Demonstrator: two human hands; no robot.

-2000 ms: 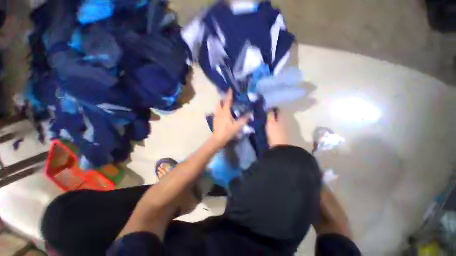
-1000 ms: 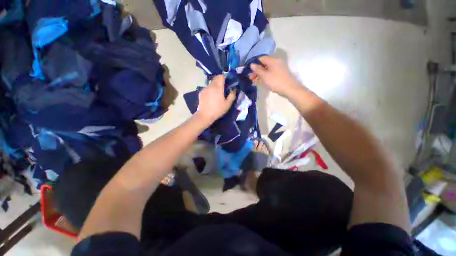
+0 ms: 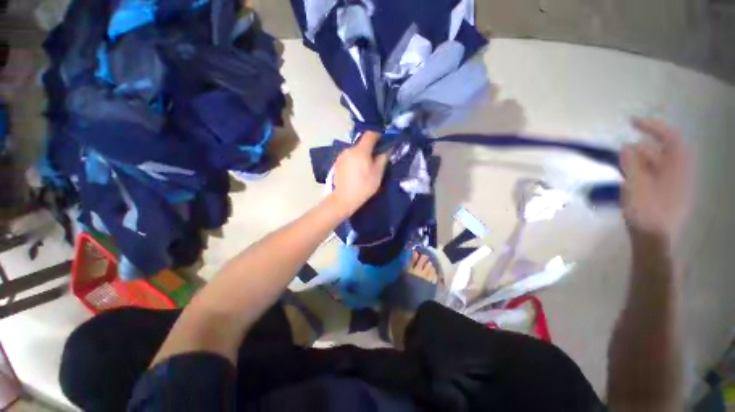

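A tied bundle of offcuts [image 3: 395,88], navy with pale grey and light blue pieces, stands in front of me with its ends fanned out above and below a gathered middle. My left hand [image 3: 358,175] grips the gathered middle from the left. My right hand [image 3: 657,181], blurred, is out to the right and holds the end of a navy tie strip [image 3: 532,142]. The strip is stretched from the bundle's middle to that hand. The knot itself is partly hidden by cloth and my left hand.
A large offcut heap [image 3: 161,121] lies at the left. A red plastic basket [image 3: 109,282] sits below it, with a green basket [image 3: 179,285] partly behind. White and navy scraps [image 3: 524,286] and a red piece [image 3: 528,315] lie on the floor near my foot.
My right hand has moved from the bundle's middle far to the right, drawing the tie strip out straight. My left hand has stayed on the bundle. The view has shifted, showing more of the red basket.
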